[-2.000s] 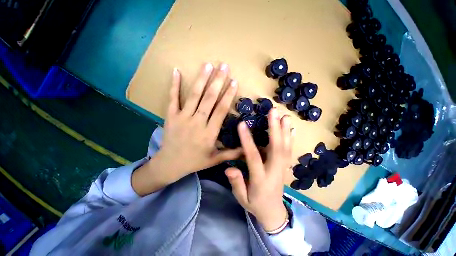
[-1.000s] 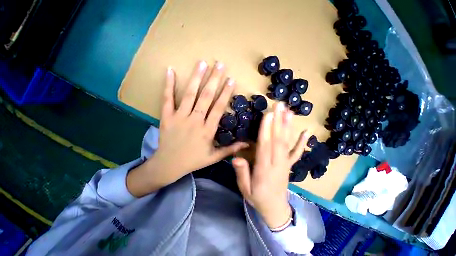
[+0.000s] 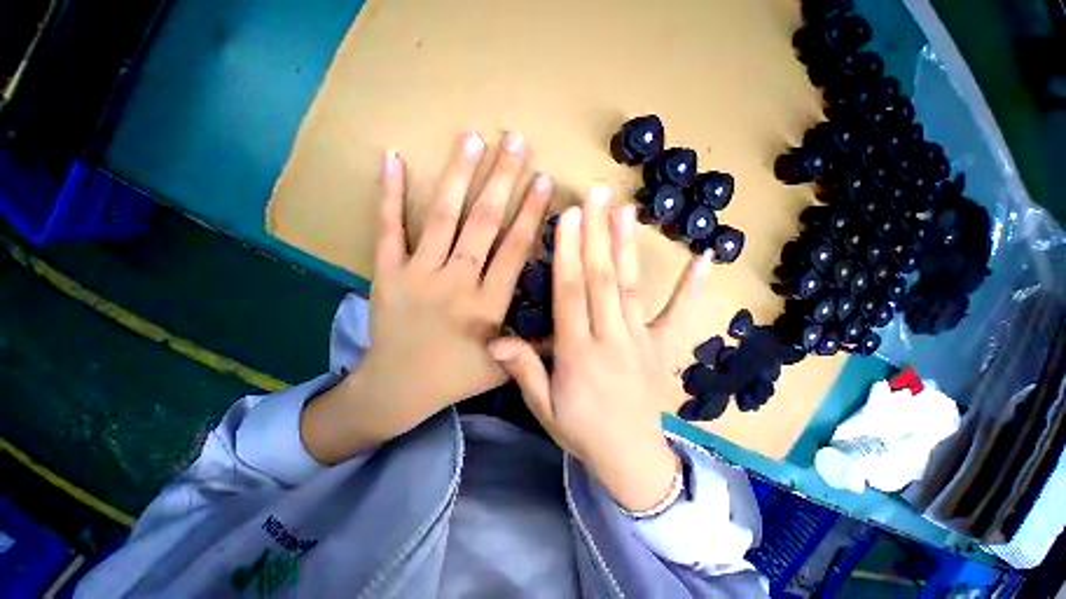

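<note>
A small group of black knobs (image 3: 532, 300) stands on the tan cardboard sheet (image 3: 503, 70), mostly hidden between and under my hands. My left hand (image 3: 438, 293) lies spread along the group's left side, palm down, thumb at its near edge. My right hand (image 3: 608, 339) lies over the group's right part, fingers pointing away from me. Neither hand visibly grips anything. Several upright black knobs (image 3: 669, 204) with pale centre dots stand just beyond my right fingertips. A loose heap of thin black caps (image 3: 736, 372) lies right of my right hand.
A dense block of upright knobs (image 3: 853, 222) covers the cardboard's right side. Spare caps (image 3: 949, 263) lie beyond it on clear plastic (image 3: 1008, 176). A white bundle (image 3: 894, 435) with a bottle and a red piece (image 3: 906, 380) is at lower right, beside corrugated dividers (image 3: 994, 451).
My right hand has moved left and forward, over the knob group that showed more before. My left hand stays spread beside it. The camera view has shifted slightly.
</note>
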